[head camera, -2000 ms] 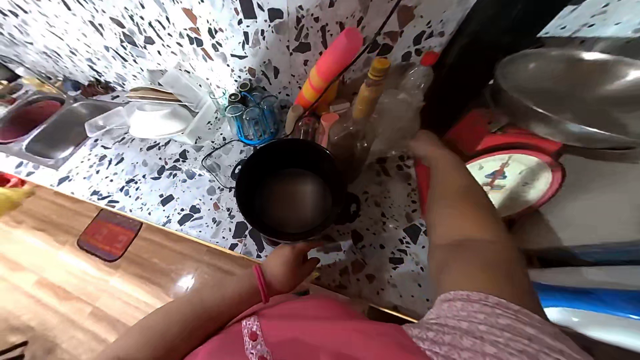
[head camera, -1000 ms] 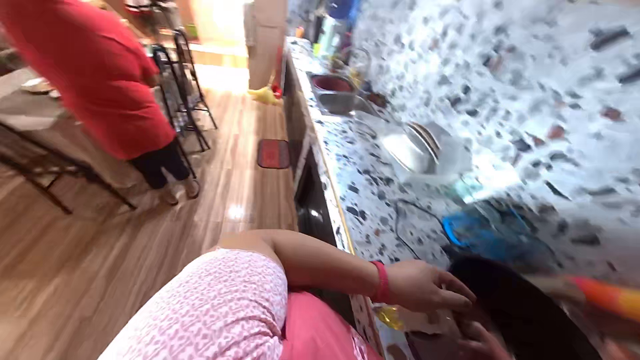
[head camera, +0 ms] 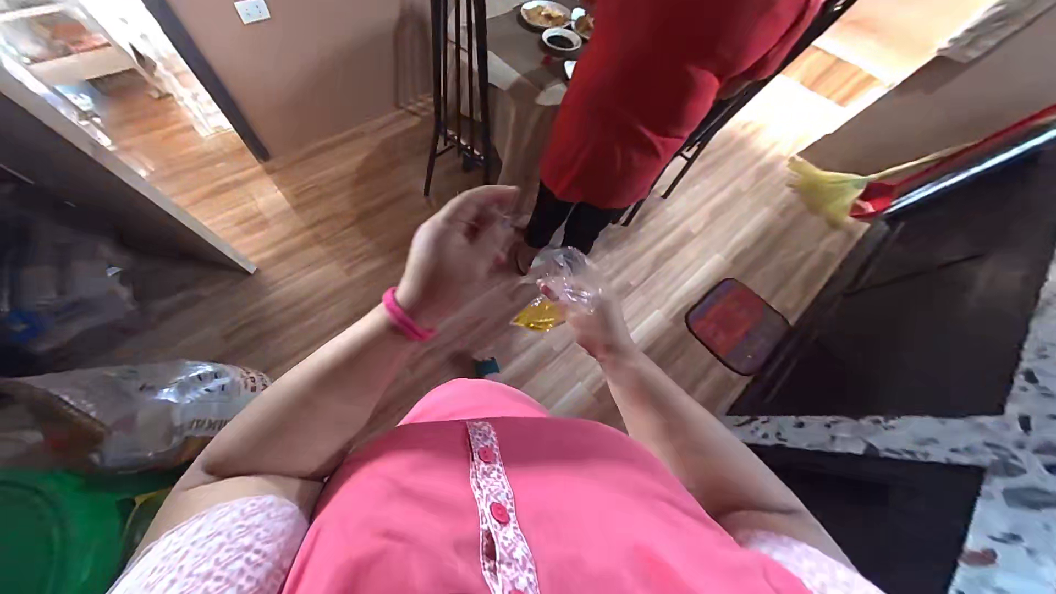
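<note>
In front of my chest, my right hand (head camera: 596, 318) grips a small clear plastic bag (head camera: 569, 276) whose lower corner holds a yellow liquid (head camera: 539, 315). To its left my left hand (head camera: 458, 252), with a pink band on the wrist, is raised with curled fingers, apart from the bag. Its fingers are blurred, and I cannot tell if anything thin is between them.
A person in red (head camera: 652, 99) stands ahead by a table with plates of food (head camera: 544, 14). A speckled counter (head camera: 1011, 487) runs at my right. A mat (head camera: 737, 326) lies on the floor. Left are a green container (head camera: 54, 536) and a plastic sack (head camera: 157, 408).
The view has turned from the counter and black pot to the room. My hands, earlier beside the pot, are now over the floor in front of me, with the bag in the right one.
</note>
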